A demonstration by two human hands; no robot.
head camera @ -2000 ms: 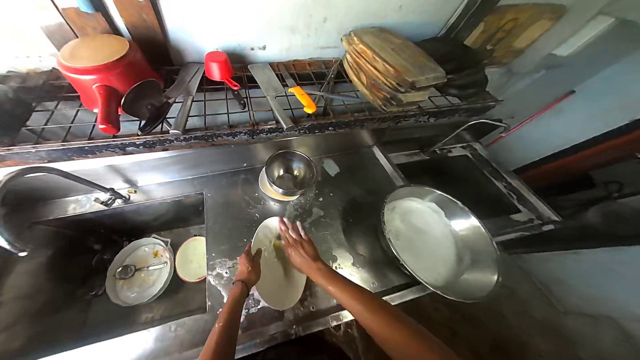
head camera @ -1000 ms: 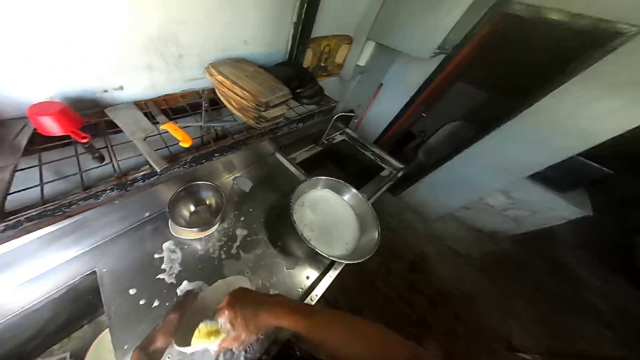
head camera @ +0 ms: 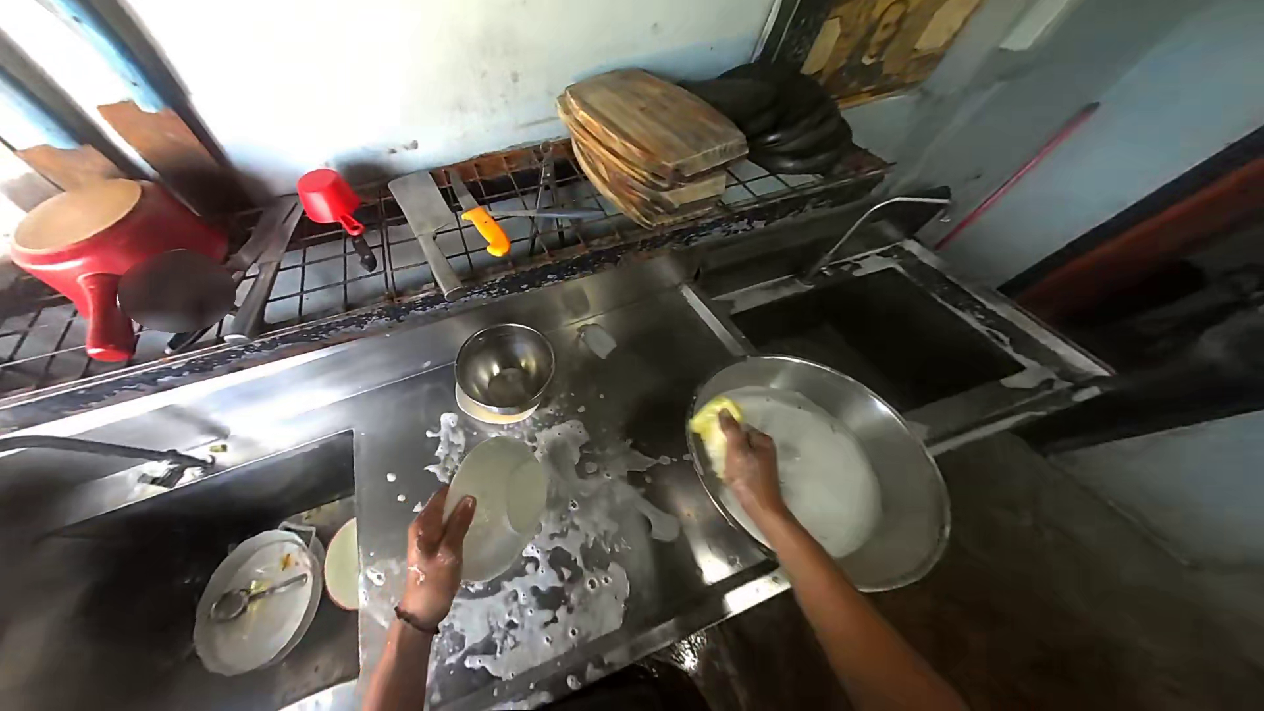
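Note:
My left hand [head camera: 434, 553] grips the left edge of a pale oval plate [head camera: 484, 509], tilted above the soapy steel counter. In my right hand [head camera: 750, 464] is a yellow sponge [head camera: 713, 420], held at the left inner side of a wide steel basin [head camera: 913, 494] with whitish suds [head camera: 815, 474] in it. A small steel bowl [head camera: 506, 367] stands on a pale dish [head camera: 494, 410] behind the plate. Foam [head camera: 553, 602] lies spread over the counter between my hands.
The left sink [head camera: 118, 592] holds stacked plates [head camera: 262, 632] with a spoon [head camera: 232, 604] and a rimmed bowl [head camera: 343, 563]. A second sink [head camera: 869, 326] lies behind the basin. Above, a wire rack [head camera: 380, 257] carries a cleaver [head camera: 425, 222], an orange-handled knife [head camera: 486, 232], a red pot [head camera: 109, 237] and wooden boards [head camera: 652, 128].
My right hand has moved from the plate to the basin with the sponge. The left hand still holds the plate. The view has swung right and partly back.

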